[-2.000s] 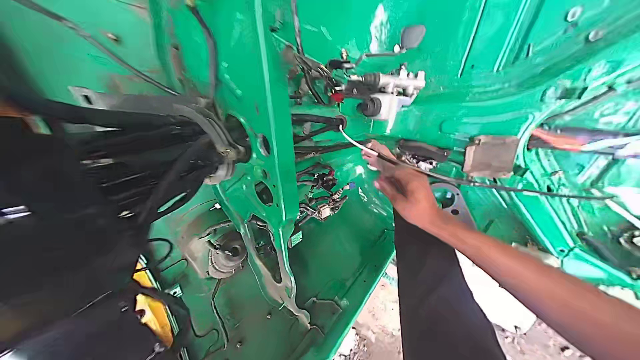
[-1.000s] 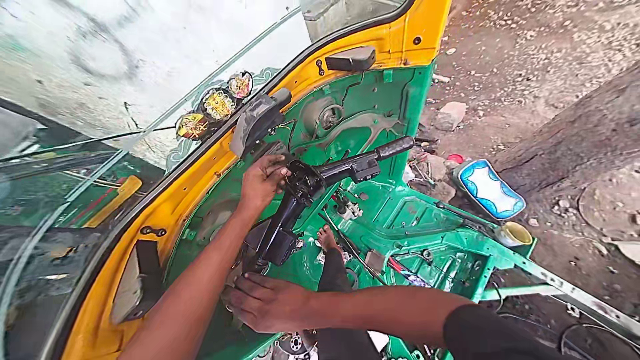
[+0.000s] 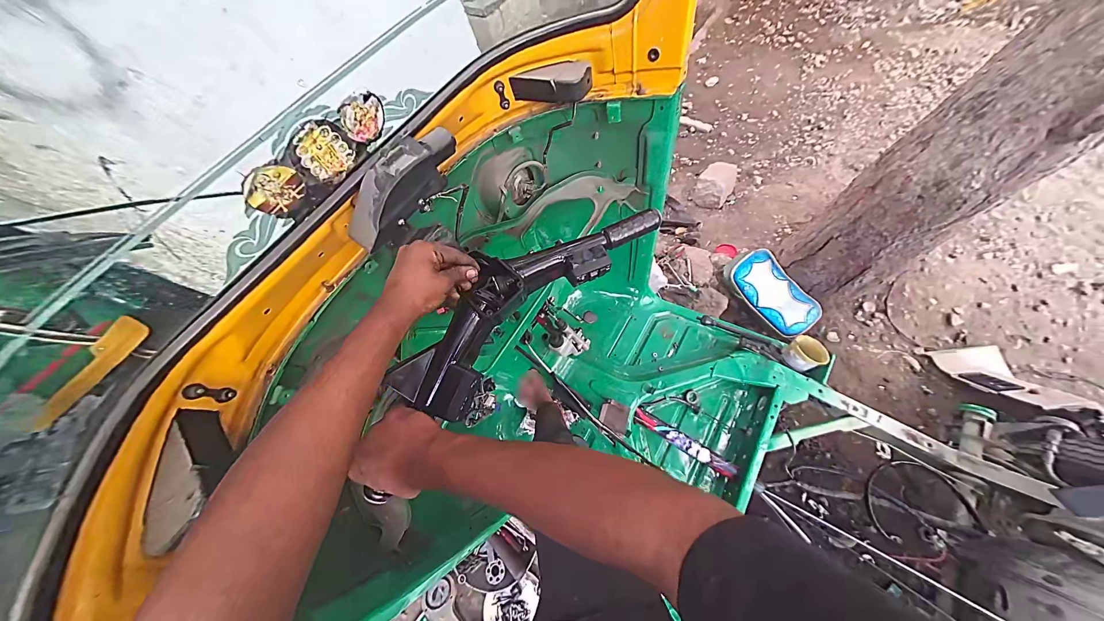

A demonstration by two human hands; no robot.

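A black handlebar assembly [image 3: 543, 267] lies across the green front interior of what looks like an auto-rickshaw body. My left hand [image 3: 431, 280] is at its centre, thumb and fingers drawn together; whether they pinch a small part or a cable cannot be told. One rubber grip [image 3: 631, 228] points to the upper right, beside a switch housing [image 3: 588, 261]. The other arm of the bar runs down to my right hand [image 3: 401, 453], which is closed around its lower end, the fingers largely hidden. A black housing with exposed wiring [image 3: 457, 392] is just above that hand.
A yellow windshield frame [image 3: 302, 267] curves along the left, with a black plastic bracket [image 3: 401, 185] on it. A bare foot [image 3: 535, 391] rests on the green floor near a cylinder [image 3: 565, 338] and cables. Right of the body are a tree trunk [image 3: 940, 147] and a blue-and-white container [image 3: 774, 291].
Two seconds ago one hand was at a pale cable inside the green body; now both hands are at the handlebar. The view has shifted greatly. Since one second ago, the left fingers have drawn together.
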